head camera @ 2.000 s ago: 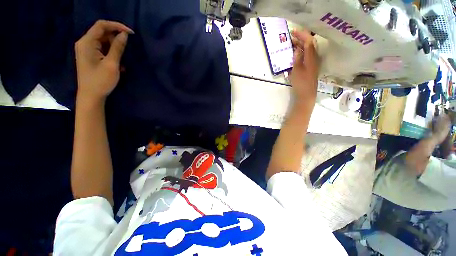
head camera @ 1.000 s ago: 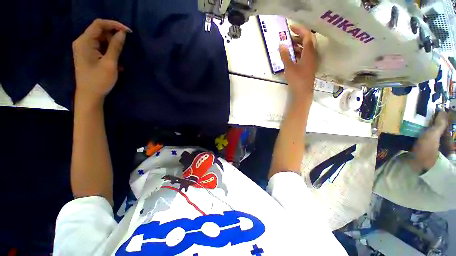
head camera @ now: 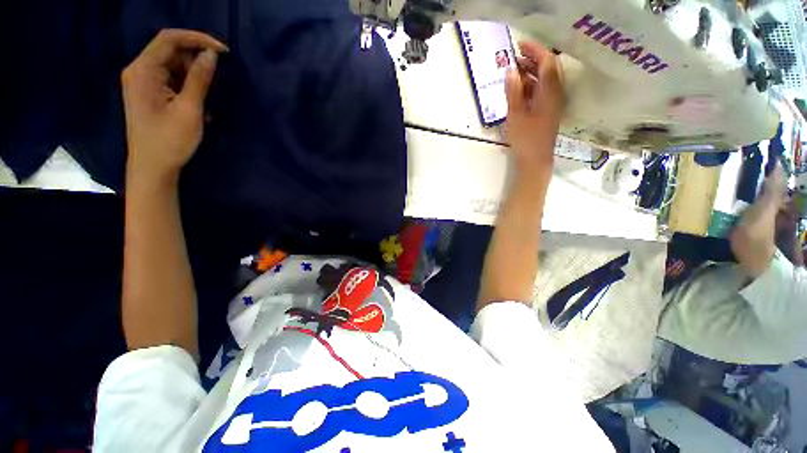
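Note:
Dark navy cloth (head camera: 310,115) covers the table left of the needle and hangs over the front edge. My left hand (head camera: 168,97) rests on it with curled fingers, thumb tip near the index finger; no pinched fold shows. A smartphone (head camera: 488,71) with a lit white-purple screen lies under the sewing machine arm (head camera: 655,80). My right hand (head camera: 535,93) is at the phone's right edge, fingers bent and apart, partly over the screen; it does not grip the phone. The presser foot area (head camera: 368,35) is at the cloth's upper right edge.
The white table edge (head camera: 451,181) runs in front of the machine. Dark fabric strips (head camera: 588,287) lie on a pale surface at lower right. A bobbin-like white disc (head camera: 622,175) and dark cords are right of my forearm. Another person's arm (head camera: 757,230) is at far right.
My right thumb has moved onto the screen and then back toward its right edge. My left hand has shifted slightly left in view. The other person's arm has moved.

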